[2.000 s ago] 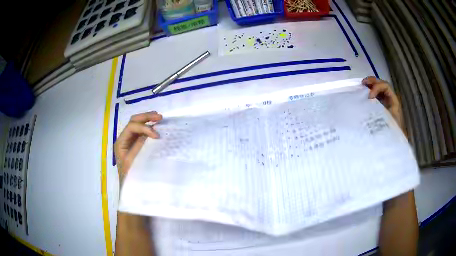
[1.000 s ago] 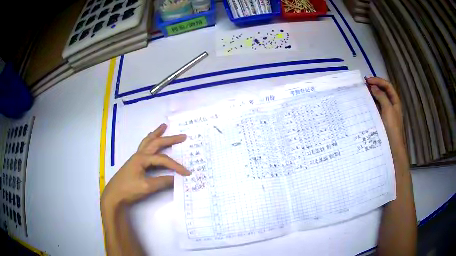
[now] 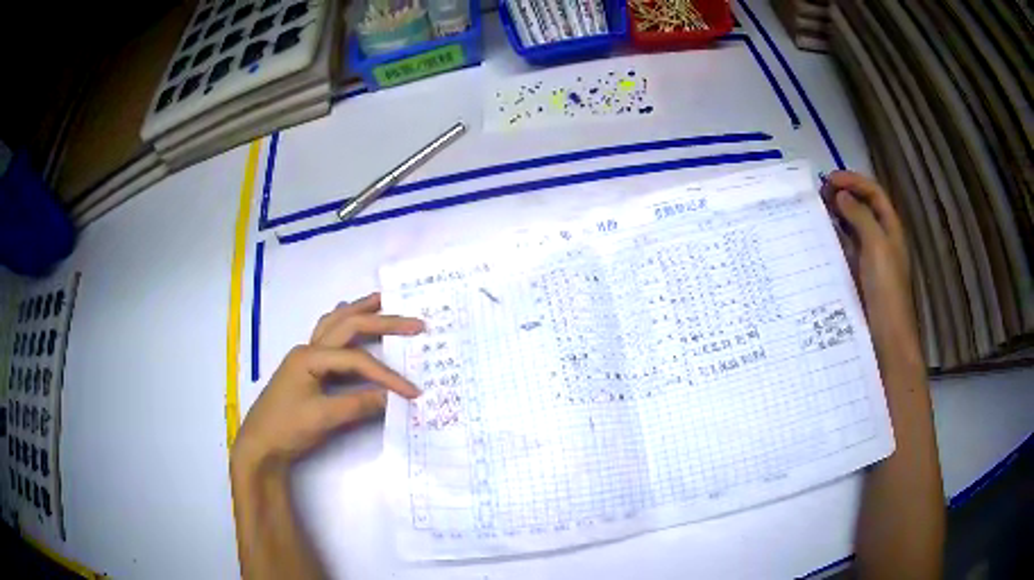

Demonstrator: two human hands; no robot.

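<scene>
A large white record sheet [image 3: 544, 453] with a printed grid and handwriting lies face up in front of me, with a centre fold and its top edge slightly tilted. My left hand [image 3: 340, 380] rests at its left edge, with fingertips on the paper near the column of handwritten entries; its thumb is partly hidden. My right hand [image 3: 864, 215] holds the upper right edge, with some fingers hidden behind the sheet.
A silver metal pen [image 3: 403, 171] lies beyond the sheet by blue lines. Behind are a speckled swatch [image 3: 576, 97], blue bins [image 3: 421, 62] and a red bin [image 3: 680, 37]. Parts trays [image 3: 238, 113] stand at upper left, another tray [image 3: 36, 402] at far left, tall stacks [image 3: 952, 204] at right.
The sheet was raised with its back towards me and both hands at its top corners. It has turned face up, and my left hand has moved to its left edge.
</scene>
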